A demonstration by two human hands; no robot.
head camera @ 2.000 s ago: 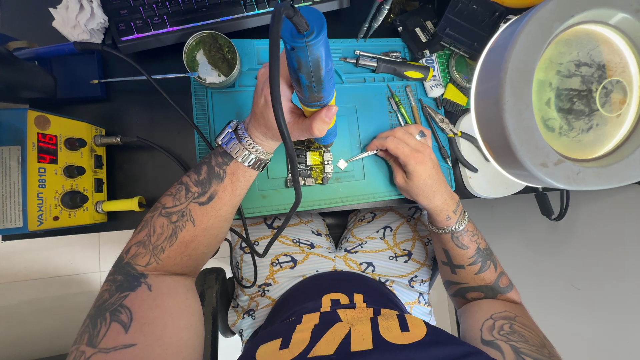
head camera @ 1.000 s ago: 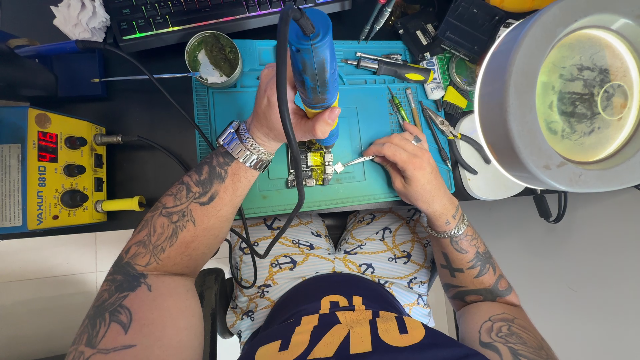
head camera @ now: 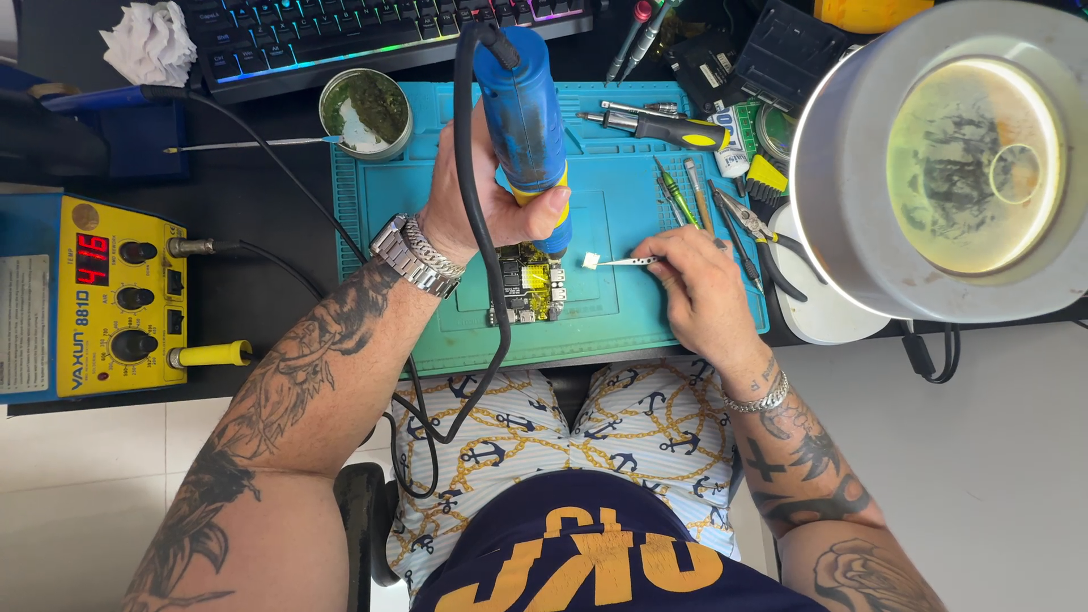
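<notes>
My left hand (head camera: 476, 200) grips the blue and yellow handle of a hot-air gun (head camera: 525, 110), whose lower end is over the top of a small circuit board (head camera: 527, 293). Yellow tape covers part of the board, which lies on a teal repair mat (head camera: 408, 297). Just right of the board, the tips of metal tweezers (head camera: 629, 262) hold a small white connector-like part (head camera: 591, 260). Those tweezers are pinched in my right hand (head camera: 701, 289). The hot-air gun's body hides the nozzle tip.
A hot-air station (head camera: 119, 297) stands left, its black cable looping past my left wrist. An open tin (head camera: 365, 115) sits at the mat's corner. Pliers (head camera: 756, 225) and a screwdriver (head camera: 654, 127) lie right of centre. A lit magnifier lamp (head camera: 943, 161) covers the right side.
The white part in the tweezers has moved slightly away from the board since one second ago, and my right hand is a little lower. My left hand still holds the hot-air gun over the board.
</notes>
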